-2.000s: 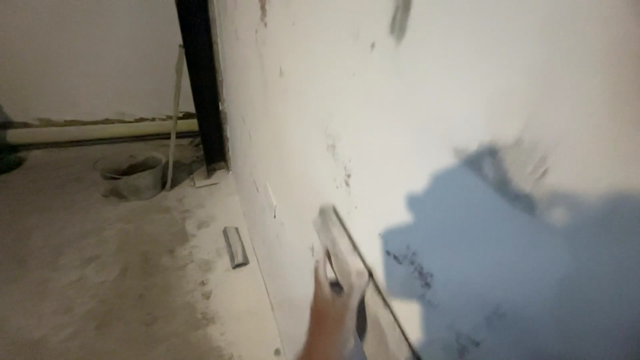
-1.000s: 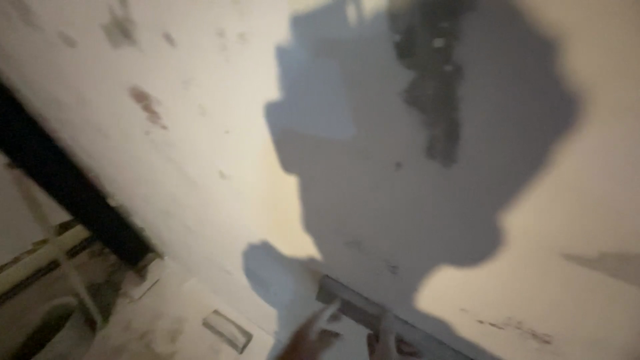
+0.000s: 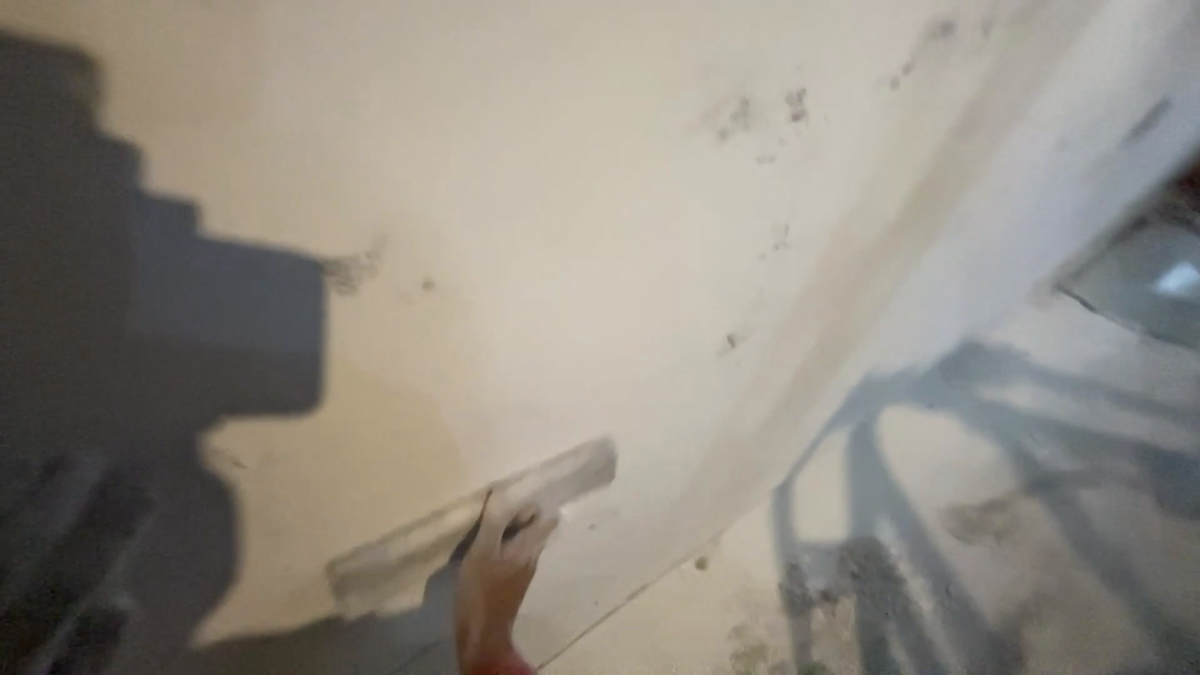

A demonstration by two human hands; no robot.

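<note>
My right hand [image 3: 506,553] reaches up from the bottom of the head view and is closed around the grip of a wide plastering trowel [image 3: 572,473]. The trowel's long blade lies against or very near the pale plastered wall [image 3: 600,281], its right end higher than its left in the picture. Motion blur hides the exact contact and the finger detail. My left hand is not in view.
Dark patches and small pits mark the wall. Its lower edge meets the stained floor [image 3: 731,609] at the lower right, where slatted shadows fall. A large shadow covers the wall's left side. A glossy, unclear surface [image 3: 1153,281] shows at the right edge.
The view has swung strongly, and the door frame side and bucket seen earlier are out of sight. The trowel blade, which sloped down to the right in the picture, now slopes up to the right.
</note>
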